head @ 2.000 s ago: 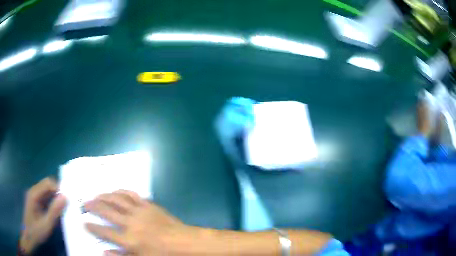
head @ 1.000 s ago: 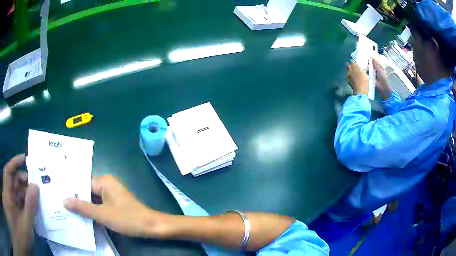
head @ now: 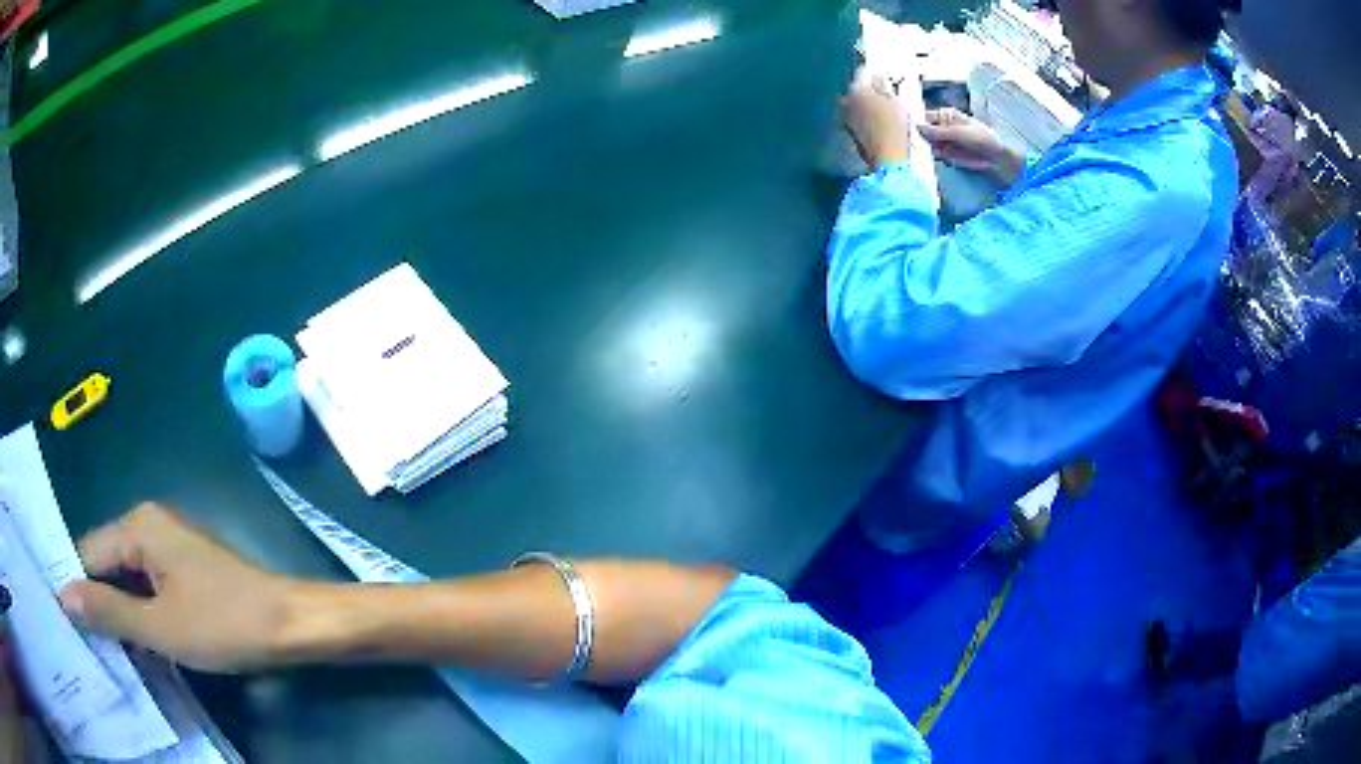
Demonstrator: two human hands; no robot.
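A white printed card sleeve (head: 67, 657) is at the far left, cut off by the picture's edge. My right hand (head: 187, 590) holds its right edge between thumb and fingers. Only a small dark part of my left hand shows at the lower left edge, so its grip cannot be told. More white pieces lie under the sleeve. A light blue label roll (head: 266, 396) stands upright on the bench, its ribbon running under my right forearm to the near edge. A stack of white sleeves (head: 406, 373) with a small black heading sits right beside the roll.
A yellow digital device (head: 81, 400) lies at the left on the dark green bench (head: 642, 194). A co-worker in a blue smock (head: 1045, 269) at the right holds white pieces near white piles (head: 1015, 75). Another blue sleeve (head: 1313, 642) shows at the right edge.
The view has swung to the right, so the bench things sit further left. The held sleeve and my left hand are now largely out of the picture. My right hand stays at the sleeve's edge.
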